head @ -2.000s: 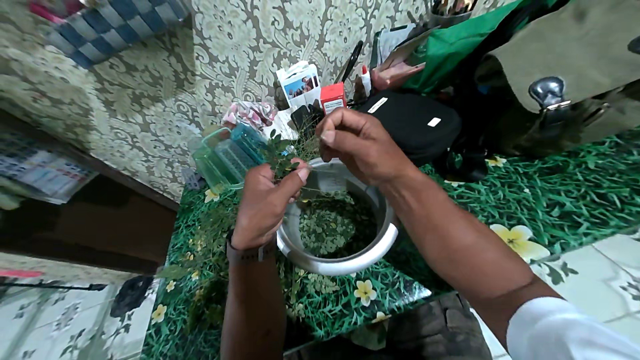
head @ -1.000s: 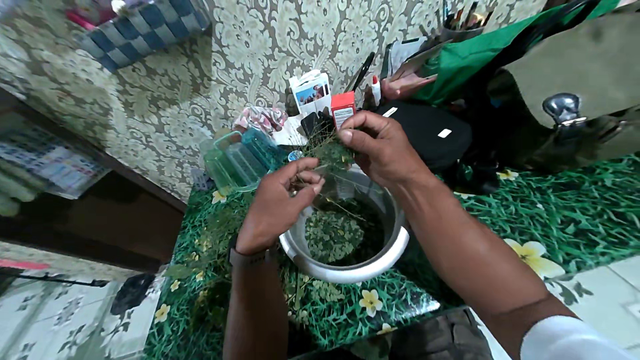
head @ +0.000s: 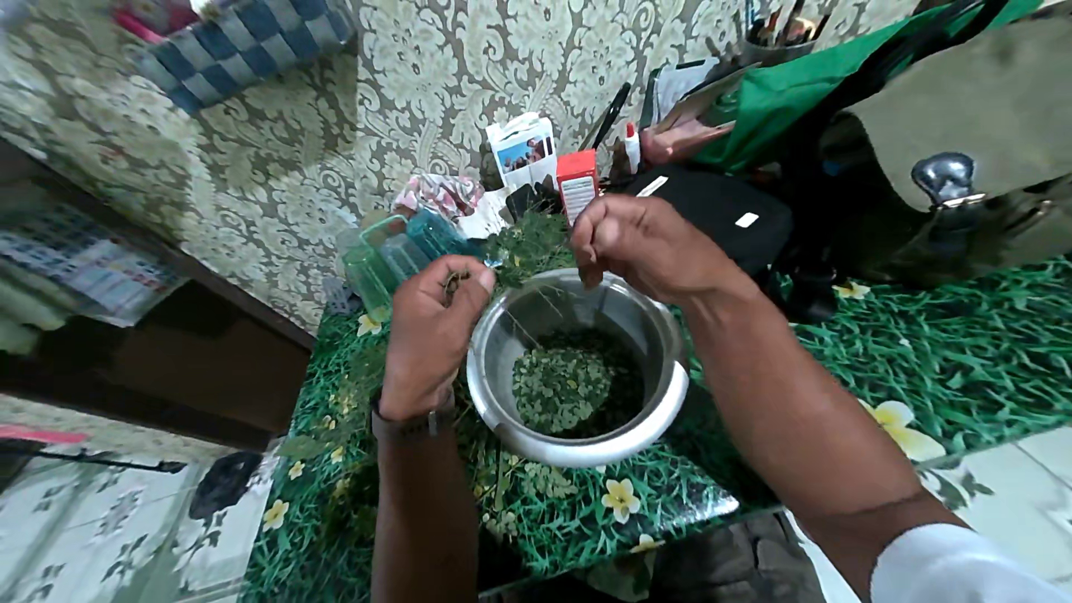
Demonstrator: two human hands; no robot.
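A round metal pot [head: 578, 452] stands on the table, with small green leaves [head: 561, 388] inside it. My left hand [head: 440, 327], with a band on its wrist, is at the pot's left rim; its thumb and fingers pinch thin plant stems. Above the pot's right rear rim is my right hand [head: 632, 243], its fingertips pinched together; whether a stem is between them I cannot tell. A leafy green sprig [head: 532, 247] shows between the hands, behind the rim. More leafy stems [head: 502, 481] lie on the table left of and below the pot.
Behind the pot are clear green and blue plastic containers [head: 389, 264], a red-and-white box [head: 578, 180] and a white picture box [head: 523, 151]. A black case [head: 712, 209] and an olive bag [head: 963, 151] sit at the right. The tablecloth [head: 938, 352] has a grass-and-flower print.
My hands have moved farther apart than one second ago, when they were close together over the pot's rear rim with greenery between them.
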